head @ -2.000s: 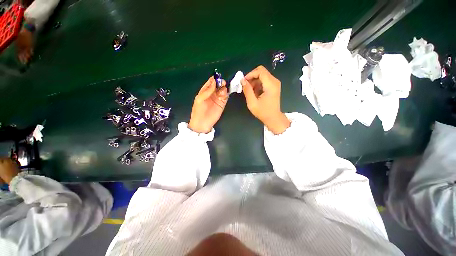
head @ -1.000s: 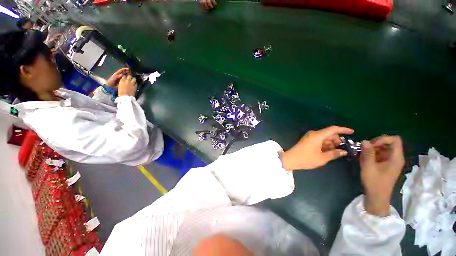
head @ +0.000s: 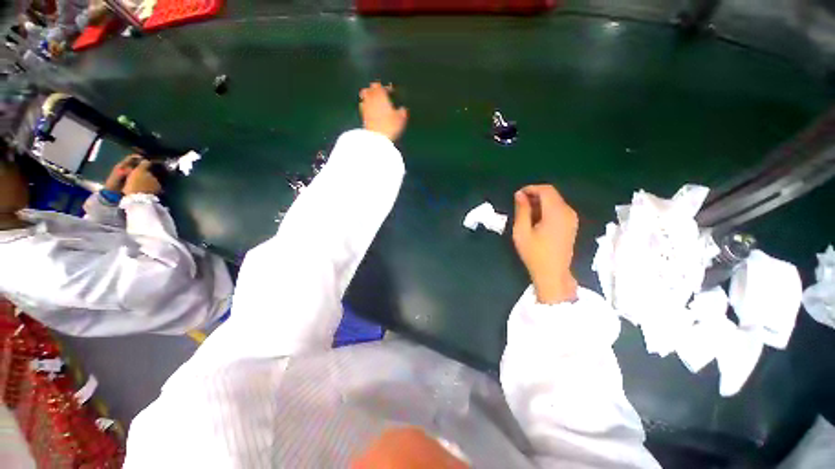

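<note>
My left hand (head: 383, 112) reaches out over the green surface (head: 439, 275), with a small dark part (head: 392, 94) between its fingertips, partly hidden. My right hand (head: 547, 238) is nearer me, fingers curled. A small white wipe (head: 484, 218) is just left of its fingertips; whether they pinch it is unclear. A glossy dark part with a silver end (head: 504, 130) lies between and beyond my hands. The pile of parts (head: 298, 181) is mostly hidden behind my left sleeve.
A white heap of wipes (head: 655, 266) lies right, at the foot of a metal post (head: 778, 179), with a round clear object (head: 735, 245). Another dark part (head: 221, 84) lies far left. Red trays (head: 178, 11) line the far side. A co-worker's hands (head: 133, 176) are at left.
The view has turned back right. My left hand has moved away from my right hand, outward over the surface. The wipe now shows beside my right fingertips. My left sleeve now covers the pile.
</note>
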